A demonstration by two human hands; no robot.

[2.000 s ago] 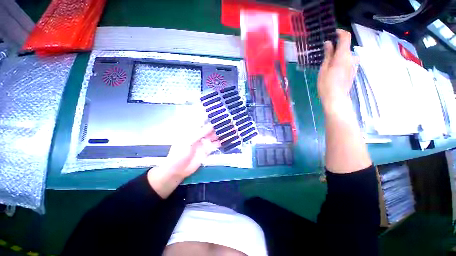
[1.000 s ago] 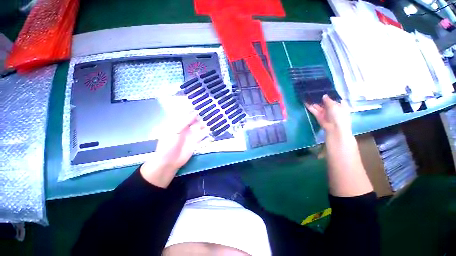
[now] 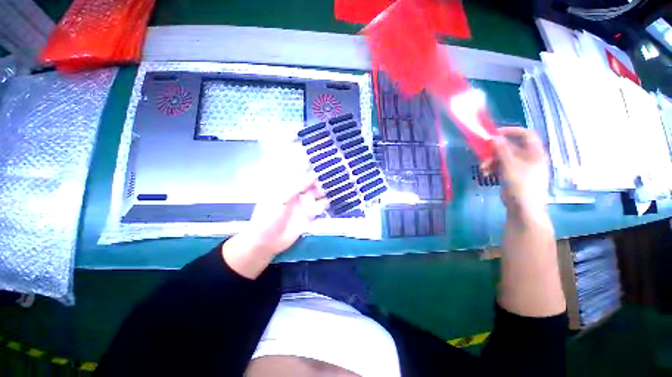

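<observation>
My left hand [image 3: 289,213] holds a sheet of rubber feet [image 3: 343,163], two columns of black rounded bars, over the right part of the laptop bottom cover [image 3: 214,173]. My right hand [image 3: 522,166] grips the lower end of a red film piece [image 3: 471,118], slightly blurred, lifted above the bench right of the larger pads. The sheet of larger black pads [image 3: 415,219] lies right of the cover. A dark sheet of pads [image 3: 485,175] shows partly behind my right hand. The cover lies on a bubble wrap mat [image 3: 114,221].
Silvery bubble bags [image 3: 44,177] lie at left, red bubble bags [image 3: 99,33] behind them. A long pale ledge [image 3: 295,53] runs behind the cover. Loose white sheets [image 3: 600,125] lie at right. A cardboard box [image 3: 566,283] with flat items stands below the bench.
My right hand has let go of the dark pad sheet and taken hold of the red film, which is now swung to the right. My left hand still holds the foot sheet.
</observation>
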